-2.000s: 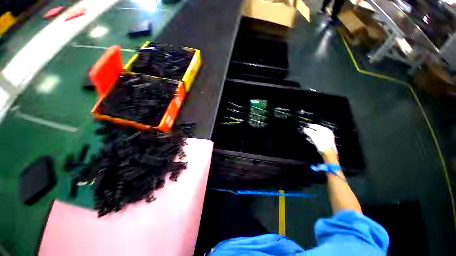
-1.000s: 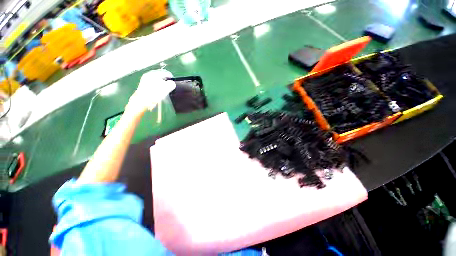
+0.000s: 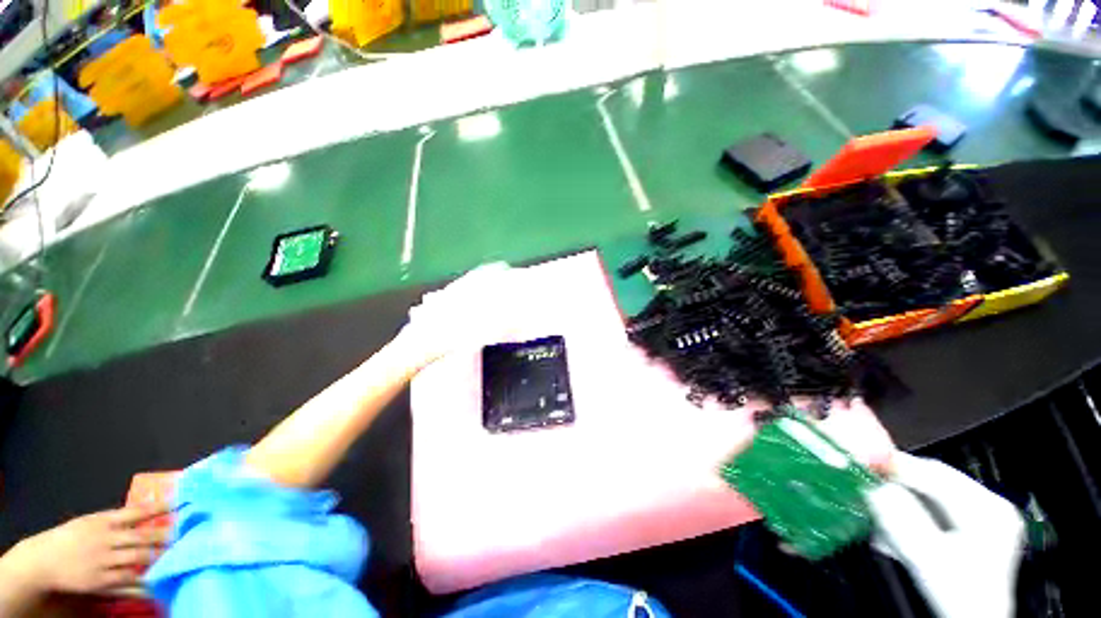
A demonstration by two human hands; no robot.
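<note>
A black housing [image 3: 528, 384] lies open side up on the pink foam mat [image 3: 580, 495]. My left hand [image 3: 465, 304], in a pale glove, is over the mat's back left edge, behind and left of the housing and apart from it. Its fingers blur into the bright mat. My right hand [image 3: 948, 525], in a white glove, grips a green circuit board [image 3: 803, 485] by its right edge, over the mat's right front edge. The board is tilted and blurred, with a white strip on top.
Black comb-like pieces [image 3: 749, 332] are heaped at the mat's back right, beside an orange and yellow parts box [image 3: 887, 316]. A board unit [image 3: 301, 254] and a closed black case [image 3: 765, 159] sit on the green belt. Another person's hand [image 3: 91, 555] is at lower left.
The black housing has moved from the belt, at my left hand, onto the mat. My left hand has come back towards me. My right hand has come into view with the green board.
</note>
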